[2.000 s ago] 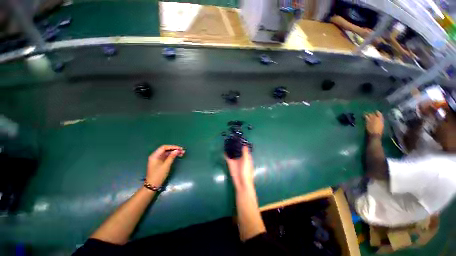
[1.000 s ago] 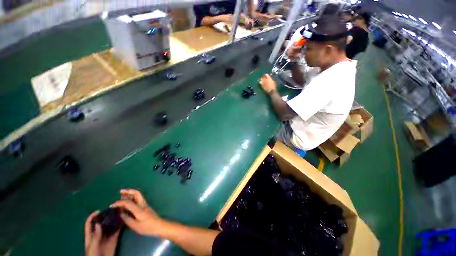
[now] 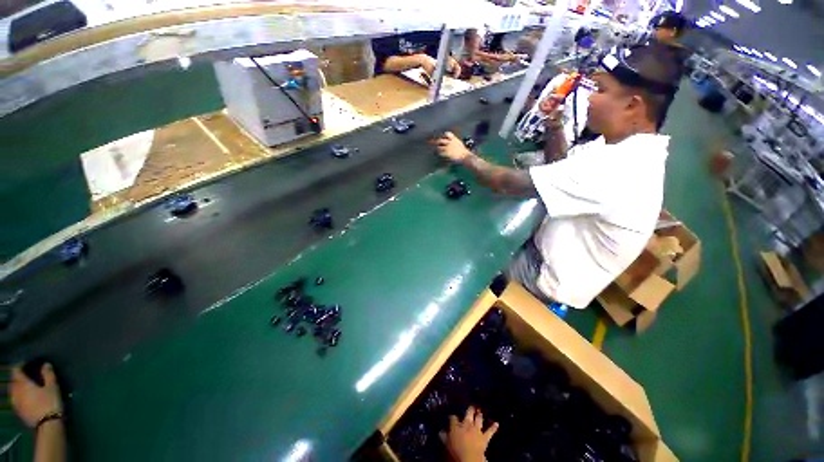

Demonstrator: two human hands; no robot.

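My left hand (image 3: 34, 397), with a bracelet, is at the far left edge of the view, partly cut off. It is on a black housing (image 3: 36, 368) by the conveyor's near edge. My right hand (image 3: 470, 435) is inside the open carton (image 3: 578, 341), fingers spread over a pile of black housings (image 3: 529, 397); it is cut off by the bottom edge and no held part shows. A loose heap of small black fittings (image 3: 312, 314) lies on the green bench top (image 3: 388, 298).
The grey conveyor belt (image 3: 244, 235) carries spaced black and blue-silver units. A worker in a white shirt (image 3: 601, 207) sits at the right, one arm reaching over the belt, with an orange-red tool (image 3: 567, 86). A white box machine (image 3: 276, 99) stands beyond the belt.
My hands were together on a housing and have parted: left to the belt's near edge with a housing, right into the carton. The neighbouring worker's hand has moved over the belt.
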